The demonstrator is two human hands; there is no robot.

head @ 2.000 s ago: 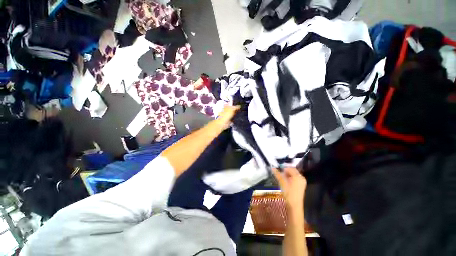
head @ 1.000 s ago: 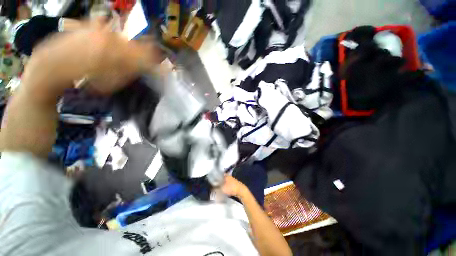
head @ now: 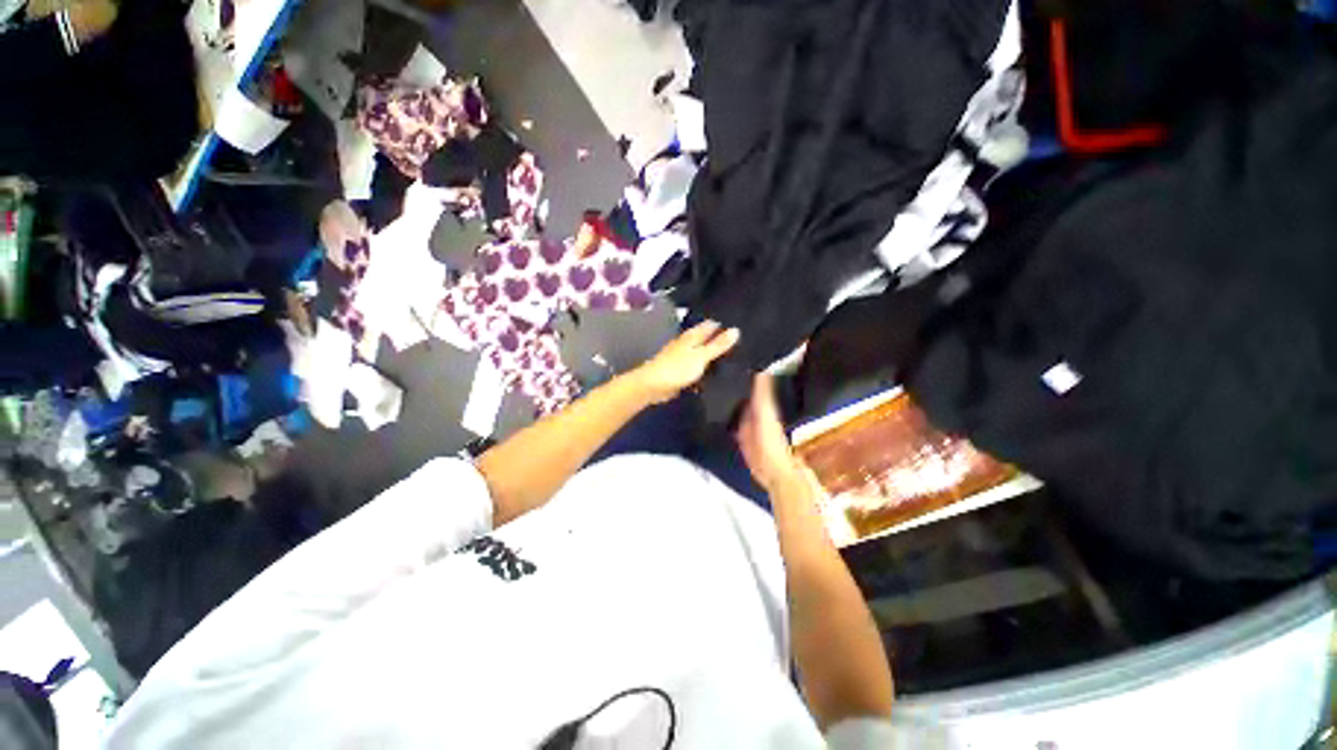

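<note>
A black garment (head: 836, 161) is spread out away from my lap, over the black-and-white garments (head: 938, 220). My left hand (head: 689, 359) is at its near left edge, with the fingertips on the cloth. My right hand (head: 761, 428) is at its near end, with the fingers partly hidden by the dark cloth, and grips it there. The two hands are a short way apart.
A large black garment heap (head: 1173, 352) with a small white tag lies at right, by a red crate edge (head: 1107, 142). A coppery mat (head: 916, 462) lies beside my right forearm. Printed fabric pieces (head: 543, 279) and white scraps lie on the floor.
The black-and-white piece that my raised left hand held is no longer lifted. Both hands are now low at a spread black garment, which covers much of the black-and-white heap.
</note>
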